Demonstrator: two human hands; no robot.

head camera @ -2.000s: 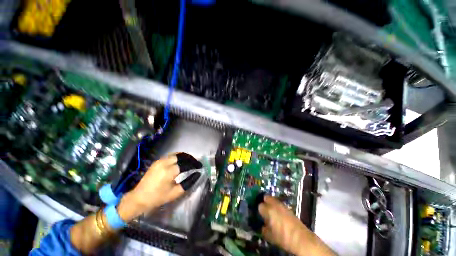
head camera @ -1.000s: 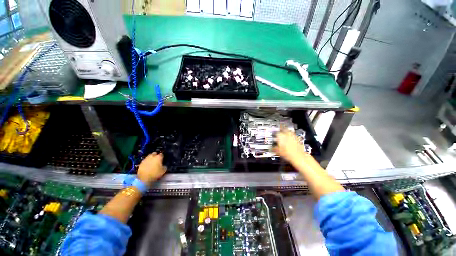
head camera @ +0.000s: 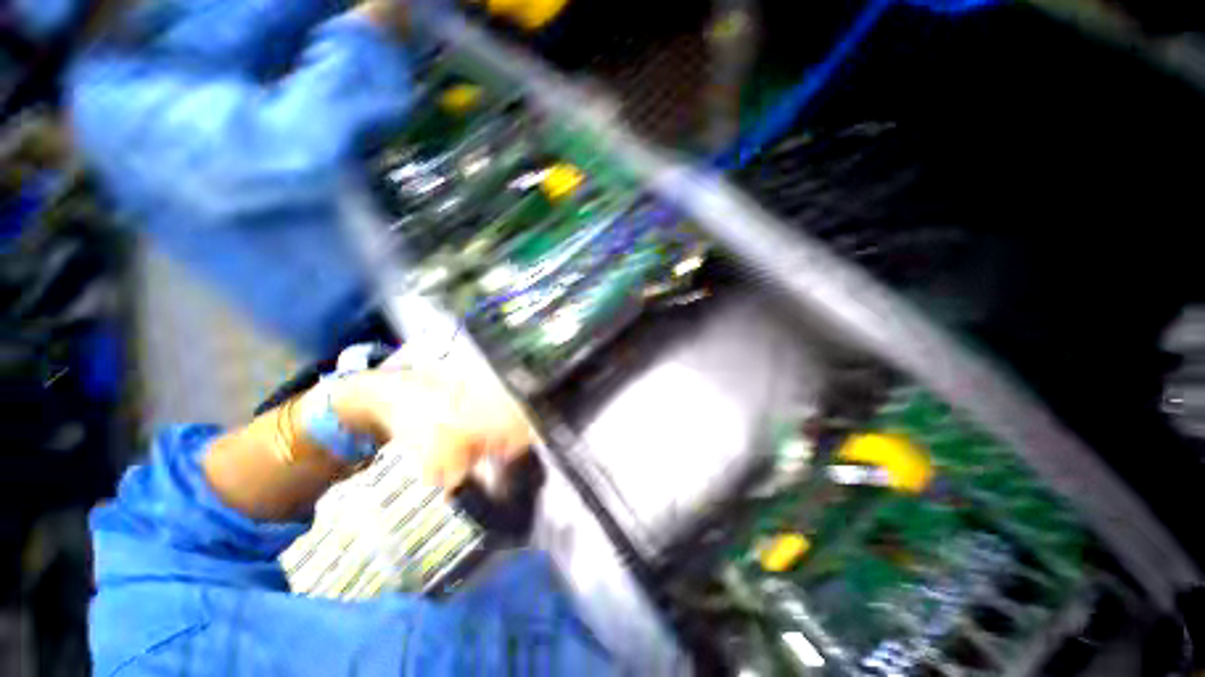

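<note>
The picture is strongly blurred. My left hand (head camera: 456, 423), with the light blue wrist strap, is over the near side of the line, at the upper edge of the white component tray (head camera: 377, 529) with yellowish rows. Black coverings show at its fingertips; whether it holds anything cannot be told. A blue sleeve crosses the bottom of the picture below the tray, but my right hand cannot be made out. A green circuit board (head camera: 925, 529) with yellow parts lies in its dark carrier at the lower right, away from my left hand.
Another person's blue sleeves (head camera: 238, 132) are at the upper left, beside the line. More green boards (head camera: 555, 265) lie on the conveyor there. A silver rail (head camera: 846, 291) runs diagonally behind the boards, with dark bins and a blue cord beyond it.
The view has swung left and down. My left hand has moved from the bins behind the rail to the near-side tray. My right hand has left the bin of metal strips.
</note>
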